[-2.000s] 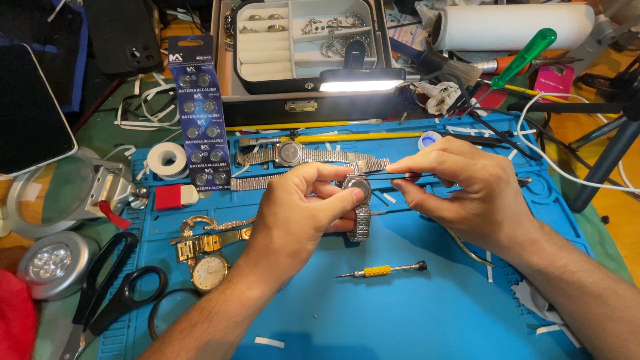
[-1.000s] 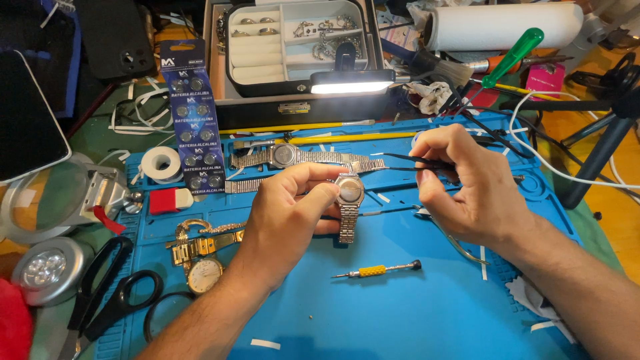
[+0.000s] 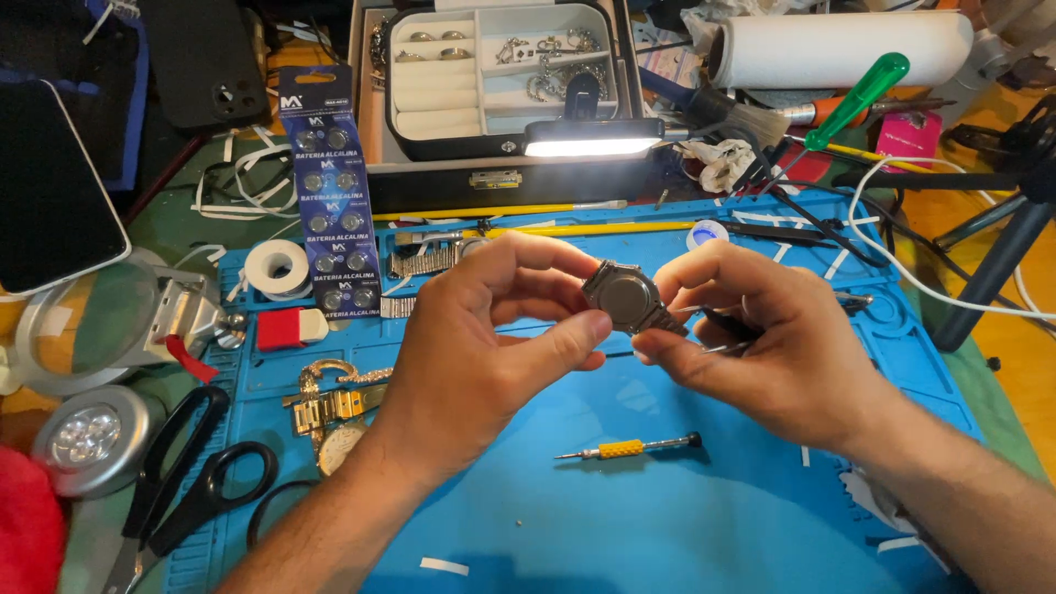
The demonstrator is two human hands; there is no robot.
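Note:
A steel wristwatch [image 3: 624,299], its plain round case back facing me, is held above the blue work mat [image 3: 528,511]. The fingers and thumb of my left hand [image 3: 503,338] grip its case from the left. With thumb and fingertips, my right hand [image 3: 759,338] holds the metal bracelet at the lower right. Dark tweezers [image 3: 730,327] are also tucked in the right hand, their tips partly hidden. Below lies a precision screwdriver with a yellow grip [image 3: 620,450]. A gold-coloured watch [image 3: 340,445] rests beside my left wrist, and another metal watch bracelet [image 3: 425,261] is partly hidden behind the left hand.
Black-handled scissors [image 3: 219,487], a round lamp [image 3: 91,441] and a magnifier [image 3: 91,322] lie at left. Behind stand a button-cell blister card [image 3: 332,198], a jewellery box [image 3: 437,153] and a lit lamp [image 3: 594,147]. A tripod leg [image 3: 990,264] and white cable [image 3: 899,256] are at right.
The watch has gone from hanging upright in my left hand to a tilted position between both hands. My right hand has moved in and taken hold of its bracelet, with the tweezers still in that hand.

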